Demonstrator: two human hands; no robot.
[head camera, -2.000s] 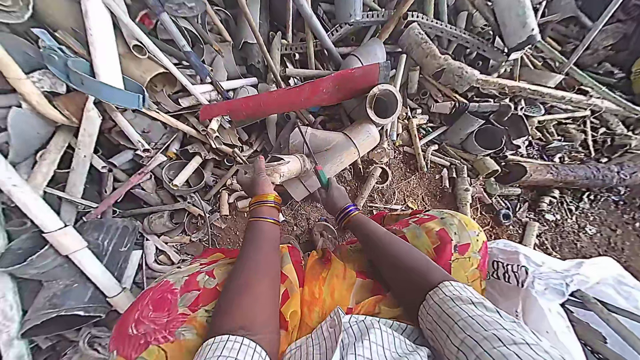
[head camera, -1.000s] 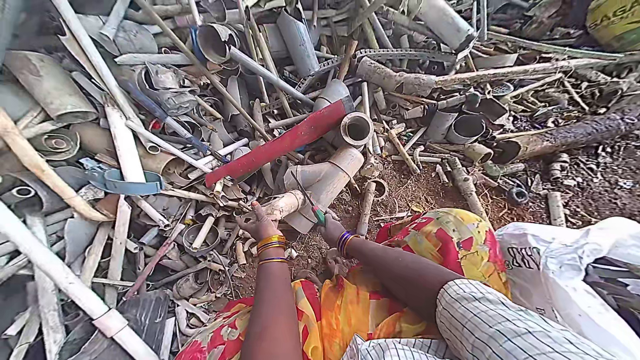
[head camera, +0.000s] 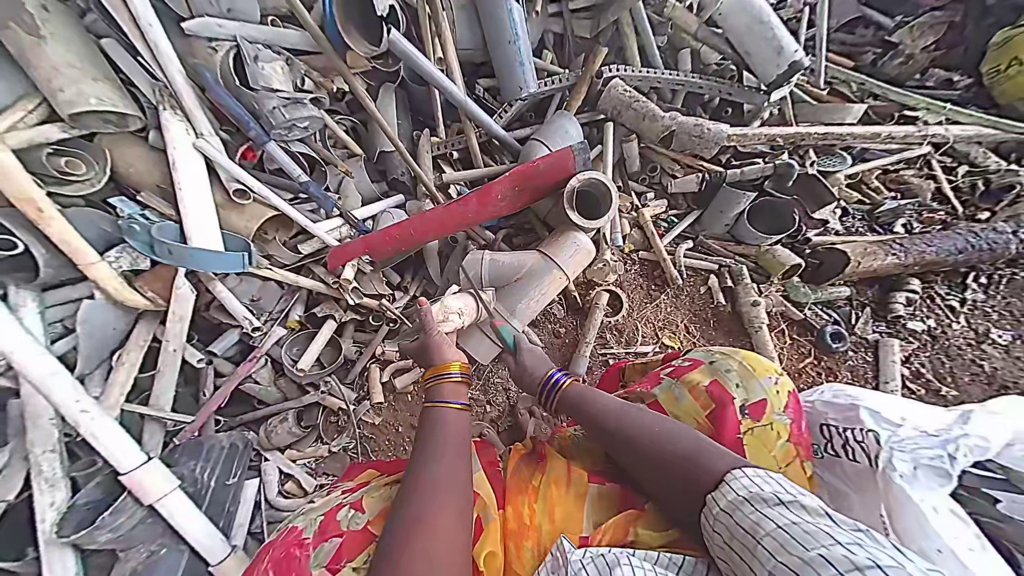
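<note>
In the head view my left hand (head camera: 432, 340) is closed around a short, pale, weathered pipe piece (head camera: 462, 310), its far end angled up and to the right. My right hand (head camera: 530, 362) grips the red and green handle of a thin-bladed tool (head camera: 504, 334), whose exact kind is unclear. The dark blade runs up and left, across or just beside the right end of the pale piece. Beyond both hands lies a grey branched pipe fitting (head camera: 540, 276). A red split pipe (head camera: 464, 210) lies slantwise above it, beside a thick round pipe end (head camera: 590, 200).
Scrap plastic pipes are heaped ahead and to the left, with a blue strap-like piece (head camera: 200, 248) and a long white pipe (head camera: 96, 420) among them. Bare soil (head camera: 656, 316) shows at the right, near a dark crusted pipe (head camera: 920, 252). A white sack (head camera: 856, 480) bearing print lies at lower right.
Both hands keep their hold on the pale piece and the tool. The blade's angle against the piece has shifted slightly. The view has moved a little.
</note>
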